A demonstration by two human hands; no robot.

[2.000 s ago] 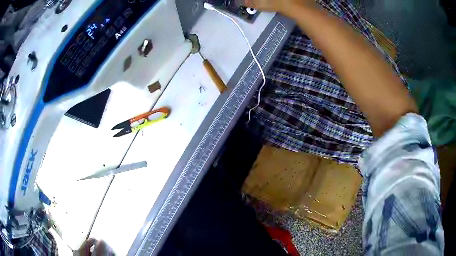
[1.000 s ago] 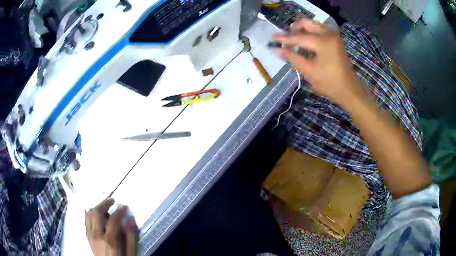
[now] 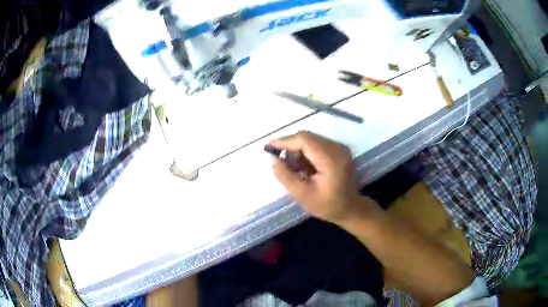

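Note:
My right hand (image 3: 318, 174) is over the middle of the white table (image 3: 138, 222), pinching a small dark item (image 3: 274, 151), perhaps a bobbin or bobbin case, between thumb and finger. A bare forearm, seemingly my left, shows at the bottom edge, below the table's front edge; my left hand is hidden. The sewing machine's needle area (image 3: 213, 75) is at upper left of my right hand, with no cloth seen under it. Grey tweezers (image 3: 321, 108) and orange and yellow thread snips (image 3: 372, 84) lie behind my right hand.
Dark fabric (image 3: 78, 120) and plaid fabric (image 3: 36, 210) are bunched at the left. More plaid (image 3: 493, 180) hangs at the right beside a cardboard box (image 3: 429, 210). A dark pad (image 3: 321, 40), an orange-handled tool (image 3: 444, 91) and a white cord (image 3: 467, 114) are at the back and right.
The view has swung left. My right hand has moved from the table's right end to its middle with the small item. My left hand has left the tabletop and gone out of sight.

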